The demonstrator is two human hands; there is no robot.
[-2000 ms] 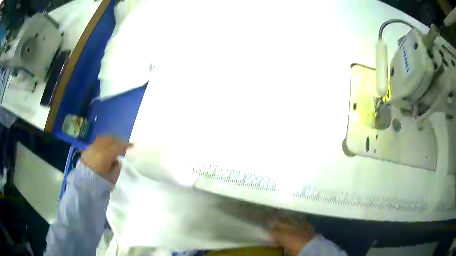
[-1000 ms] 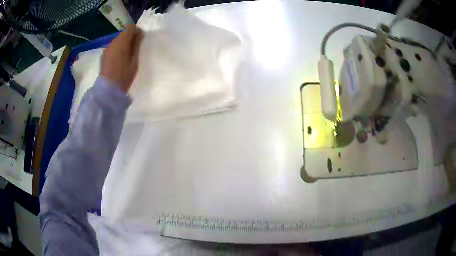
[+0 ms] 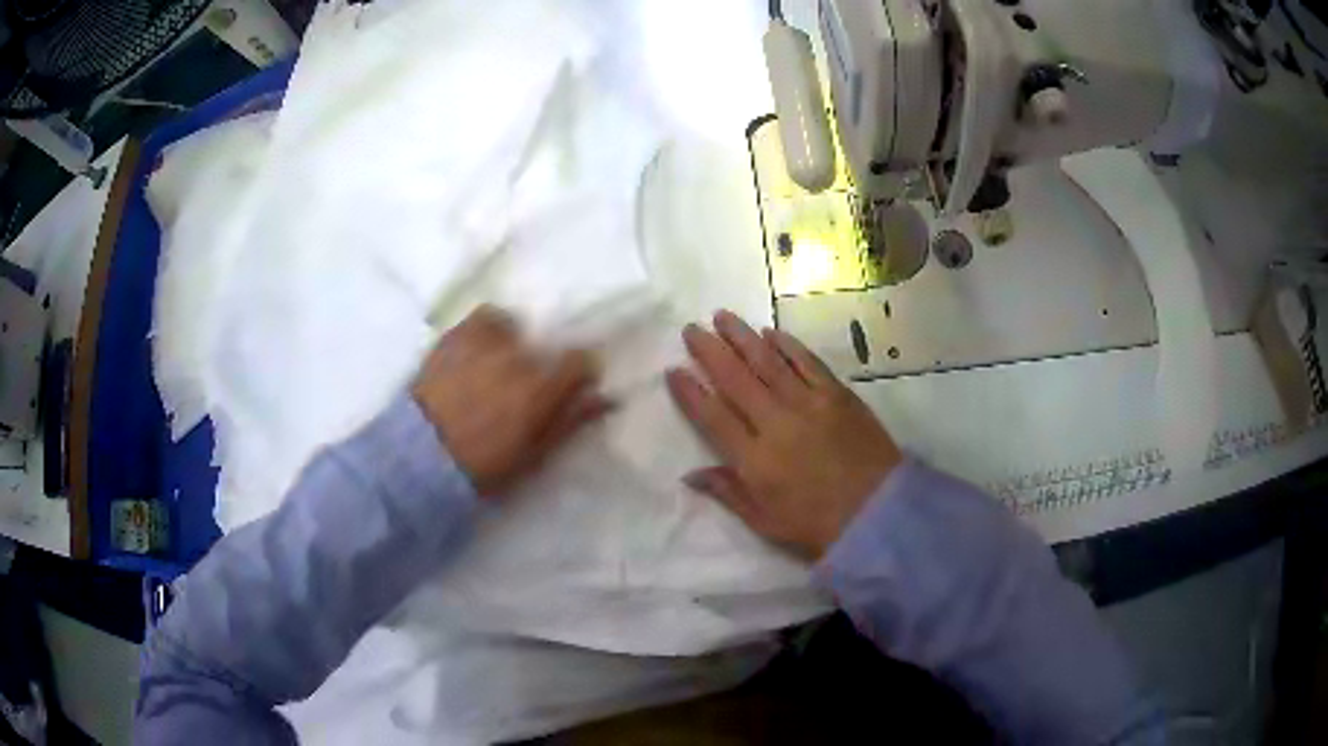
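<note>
A large white fabric panel (image 3: 364,277) lies spread over the table and hangs over its front edge. My left hand (image 3: 510,397) is on the panel with its fingers bent, slightly blurred; whether it pinches cloth is hard to tell. My right hand (image 3: 787,437) lies palm down on the panel with its fingers apart, left of and below the needle plate. The sewing machine head (image 3: 947,88) is at the upper right. Its bed plate (image 3: 1020,292) is bare, and the presser foot area (image 3: 878,233) is lit yellow.
A white work lamp (image 3: 798,110) hangs left of the needle. A curved white strip (image 3: 1187,292) lies right of the bed plate. A blue bin (image 3: 182,474) with white cloth is at the left. Ruler markings (image 3: 1092,481) run along the front edge. A fan (image 3: 88,51) is at the upper left.
The fabric now covers the table left of the machine, down to the front edge. My left hand has moved right and down from the upper left. My right hand has come into view on the cloth.
</note>
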